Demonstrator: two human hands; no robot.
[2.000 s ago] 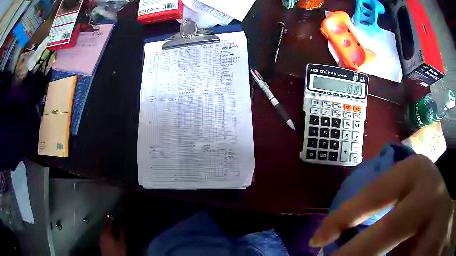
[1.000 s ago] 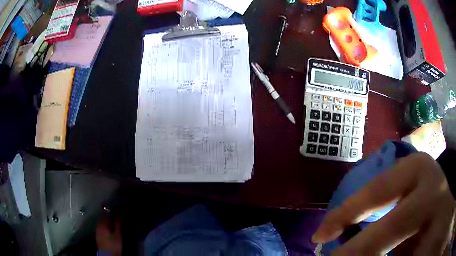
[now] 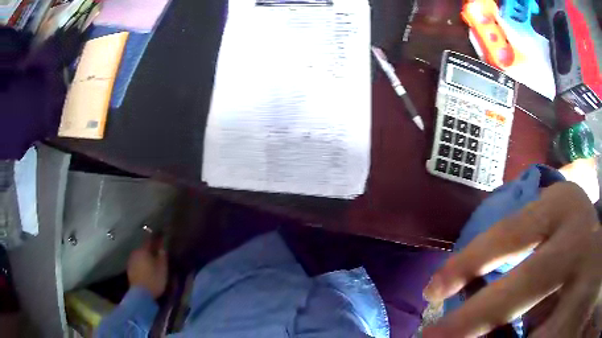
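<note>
A stack of printed sheets [image 3: 290,112] lies on the desk under a metal clip [image 3: 294,2] cut by the top edge. A white pen with a dark grip [image 3: 398,88] lies between the sheets and a calculator [image 3: 472,119]. My right hand [image 3: 521,264] is large at the lower right, raised close to the camera, fingers bent; a small greyish patch shows by its fingertips, too unclear to name. My left hand [image 3: 148,264] is low at the left, just below a drawer knob [image 3: 146,229]; whether it holds anything is unclear.
A grey drawer cabinet [image 3: 109,204] stands below the desk's left. A tan-orange envelope or notebook [image 3: 94,86] lies at the left edge. Beyond the calculator are an orange item [image 3: 490,34], a blue item [image 3: 519,8] and a black-and-red carton [image 3: 573,49]. A green bottle [image 3: 576,141] is at right.
The view has tilted down, so the desk items sit higher and further right, and the clip is mostly cut off. More of my left hand and sleeve shows. My right hand stays at the lower right.
</note>
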